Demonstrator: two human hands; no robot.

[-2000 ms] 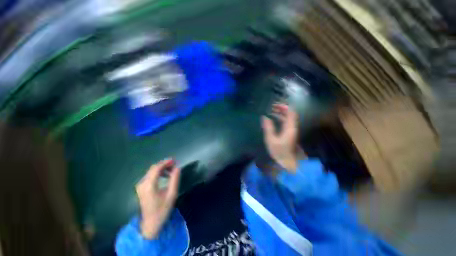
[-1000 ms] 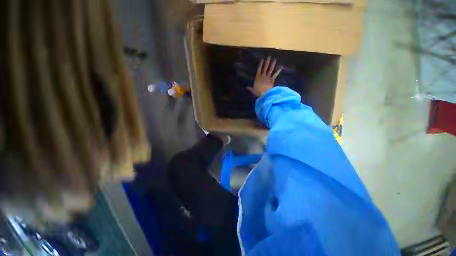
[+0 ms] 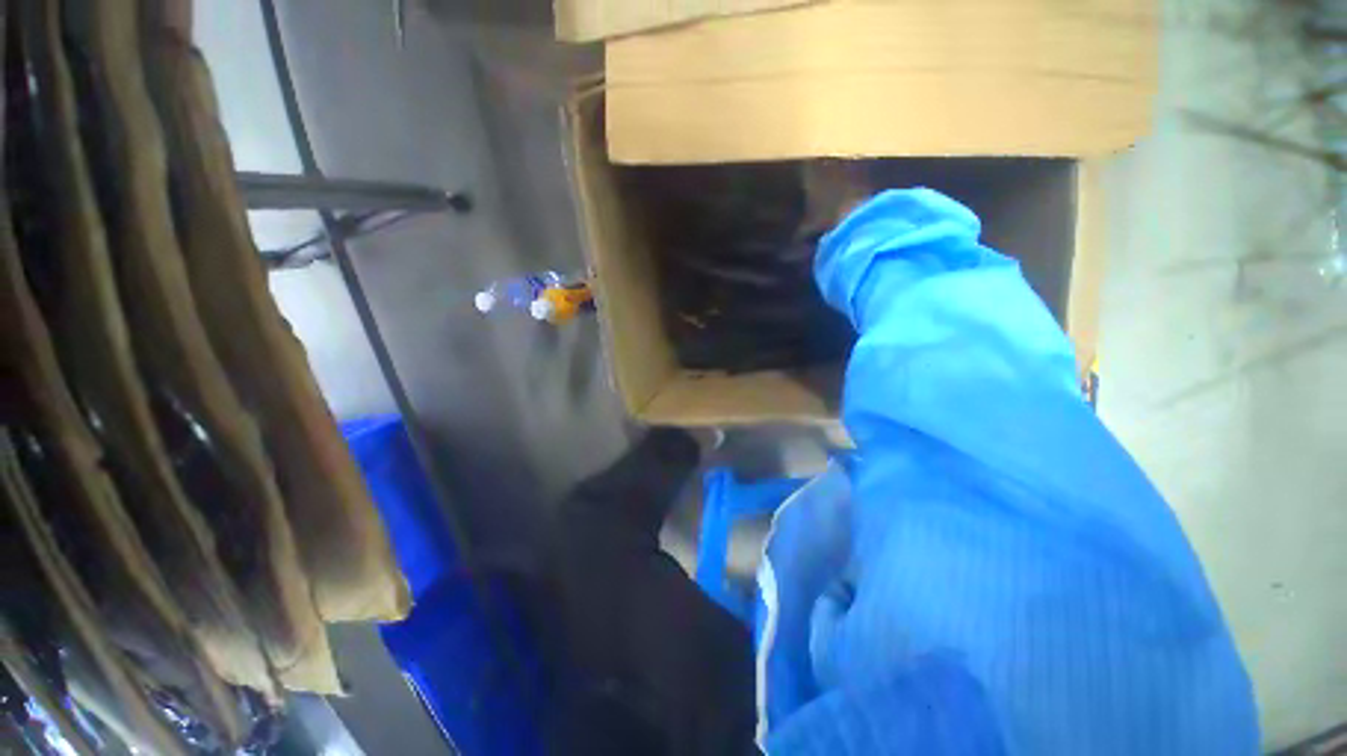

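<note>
An open brown cardboard carton (image 3: 628,332) stands on the floor, with dark parts (image 3: 739,281) lying deep inside it. They are too dim to name. My right arm in a blue sleeve reaches down into the carton. My right hand (image 3: 839,192) is inside near its far side, blurred, dim and partly hidden by the cuff, so its fingers and anything in them cannot be made out. My left hand is out of the picture.
Layered cardboard sheets (image 3: 281,488) with dark parts between them rise close on the left. Blue plastic bins (image 3: 443,635) stand beside them. Two small bottles (image 3: 561,303) stand left of the carton. My dark-clothed leg (image 3: 635,591) and a blue stool-like frame (image 3: 724,524) are below it.
The view has swung from the bench to the floor carton. Since one second ago, my right hand has gone from spread and visible over the dark contents to mostly hidden, further right.
</note>
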